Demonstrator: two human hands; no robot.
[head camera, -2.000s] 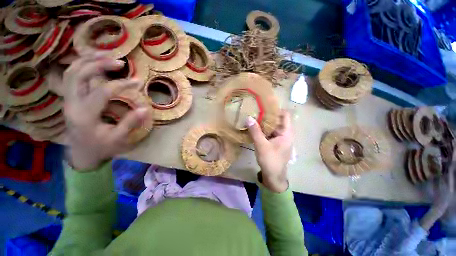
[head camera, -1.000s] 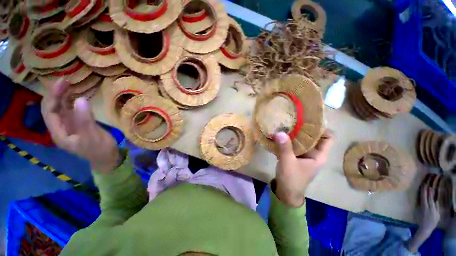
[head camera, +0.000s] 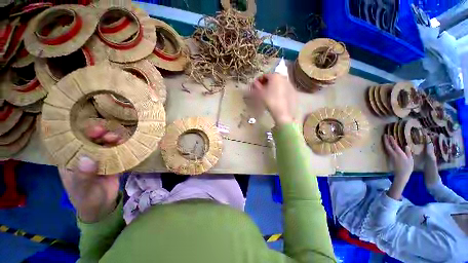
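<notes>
My left hand (head camera: 92, 180) holds a woven ring (head camera: 146, 123) by its lower edge, thumb on the near face, fingertips showing through the hole; its plain face is up. My right hand (head camera: 279, 95) is over the table beside the cord heap (head camera: 231, 46), close to the white glue bottle (head camera: 281, 67). Its fingertips are blurred, and I cannot tell if they hold anything. A second woven ring (head camera: 171, 149) lies near the front edge with cord in its hole. A small white piece (head camera: 251, 120) lies on the tabletop below my right hand.
Red-collared rings (head camera: 120, 43) are piled at left. Stacked rings with cords (head camera: 336, 60) stand at back right; another ring (head camera: 311, 131) lies before them. Blue crate (head camera: 369, 38) is behind. At right, another person's hands (head camera: 400, 159) touch more stacked rings.
My left hand came from empty to holding a ring, plain face showing. My right hand no longer holds the red-collared ring and has moved back toward the glue bottle. The camera view has shifted.
</notes>
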